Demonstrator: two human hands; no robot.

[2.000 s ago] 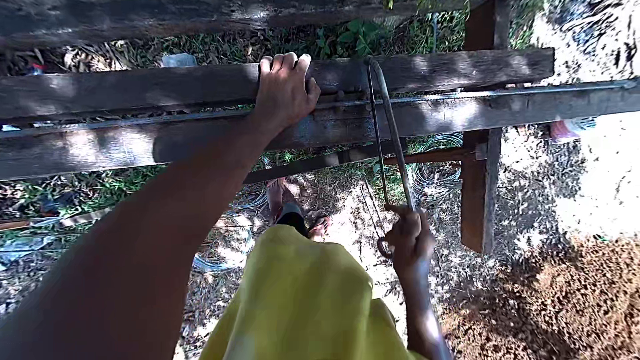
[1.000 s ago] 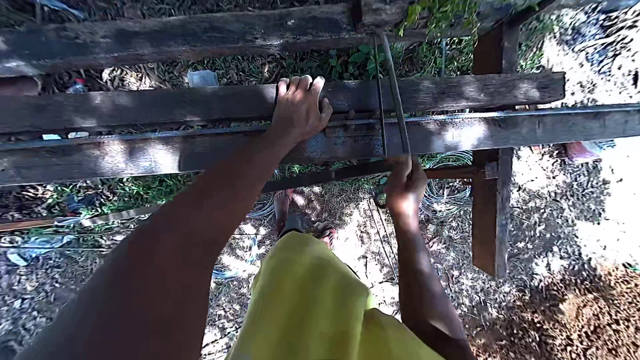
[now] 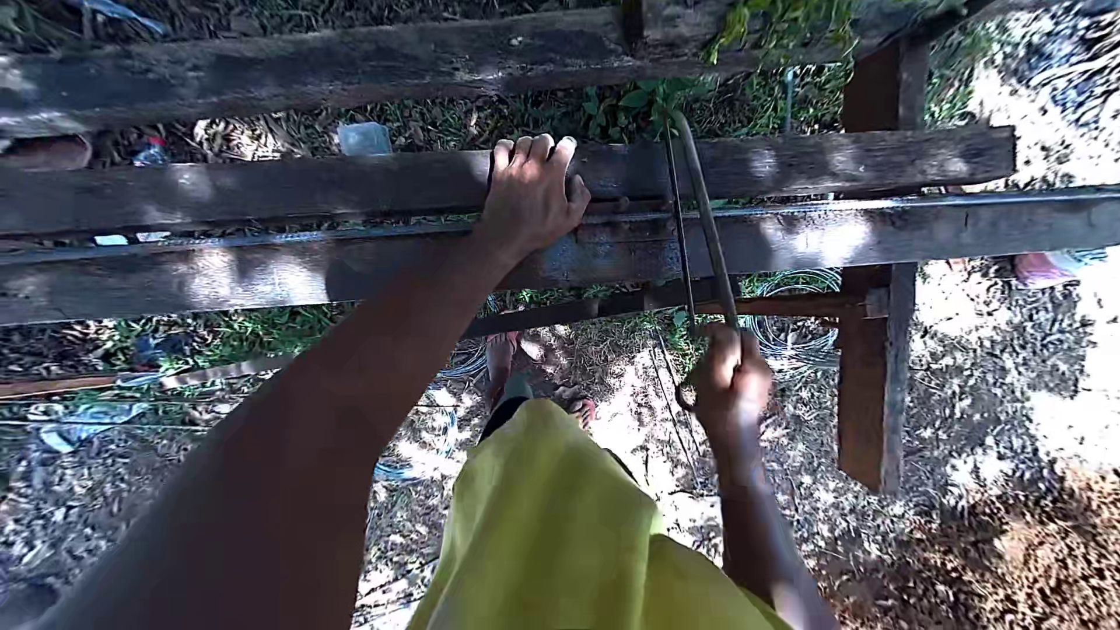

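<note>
My left hand (image 3: pixel 530 194) rests on the far wooden beam (image 3: pixel 350 184) of a close pair, its fingers bent over the far edge. My right hand (image 3: pixel 733 376) holds a metal-framed saw, seemingly a hacksaw (image 3: pixel 710 219), at its near end. The saw's thin blade (image 3: pixel 679 214) crosses both beams to the right of my left hand. A long thin metal bar (image 3: pixel 814 208) runs lengthwise along the near beam (image 3: pixel 569 262). A short rusty rod (image 3: pixel 626 207) shows between my left hand and the blade. The exact contact at the blade cannot be made out.
Another thick beam (image 3: pixel 350 74) lies farther away. An upright wooden post (image 3: pixel 866 385) stands at right, with coiled wire (image 3: pixel 792 319) beside it. A lower bar (image 3: pixel 604 306) crosses above my feet. A clear plastic container (image 3: pixel 364 138) lies beyond the beams.
My right hand moved the saw away from my body, then drew it partly back toward me. My left hand has stayed on the far beam.
</note>
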